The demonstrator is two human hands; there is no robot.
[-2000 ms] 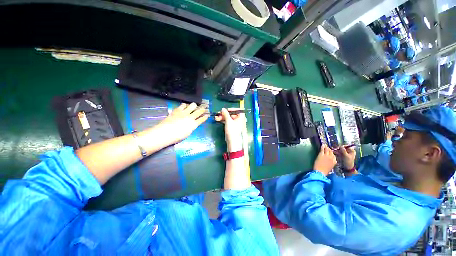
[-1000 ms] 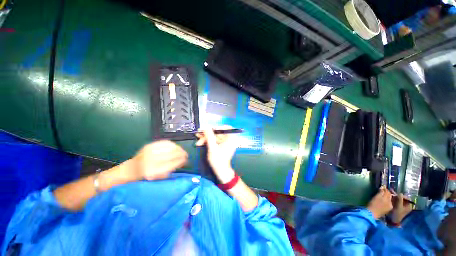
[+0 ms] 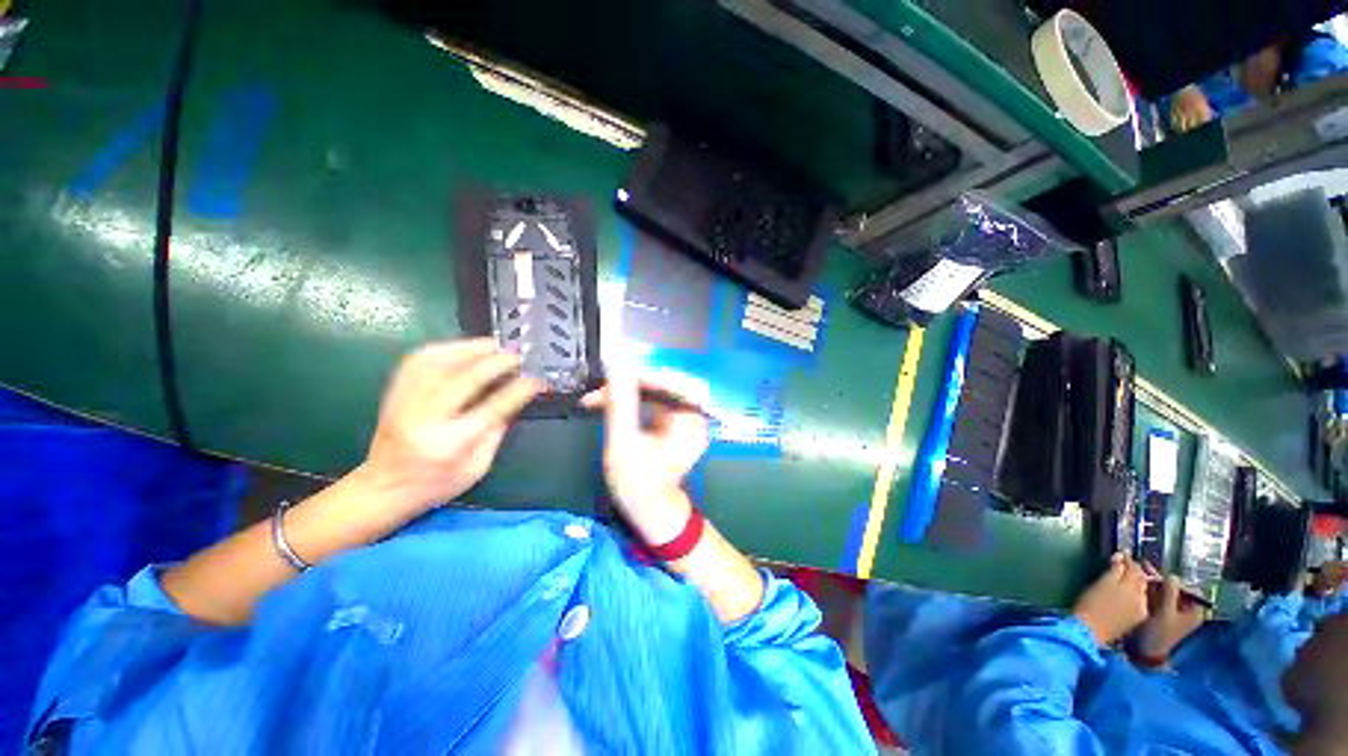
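Note:
A black device housing (image 3: 550,303) with slanted ribs and a pale patch lies on a flat black work pad (image 3: 476,266) in front of me. My left hand (image 3: 448,418) is at the housing's lower left, fingertips bent over its edge; whether they pinch anything is hidden. My right hand (image 3: 648,451), with a red wristband, holds dark tweezers (image 3: 673,396) at the housing's lower right corner. The hand is blurred in glare and the tweezer tips are not clear.
Blue-taped strip sheets (image 3: 665,288) and a striped sheet (image 3: 781,319) lie right of the housing. A small-parts tray (image 3: 732,214) and plastic parts bag (image 3: 961,266) lie behind. Yellow tape (image 3: 892,451) separates the neighbour's black housings (image 3: 1053,421). A neighbour's hands (image 3: 1131,603) work at right.
The view has swung left since the earliest frame. Both hands have left the strip sheets for the housing. In the last second my left hand moved up onto the housing's lower left edge.

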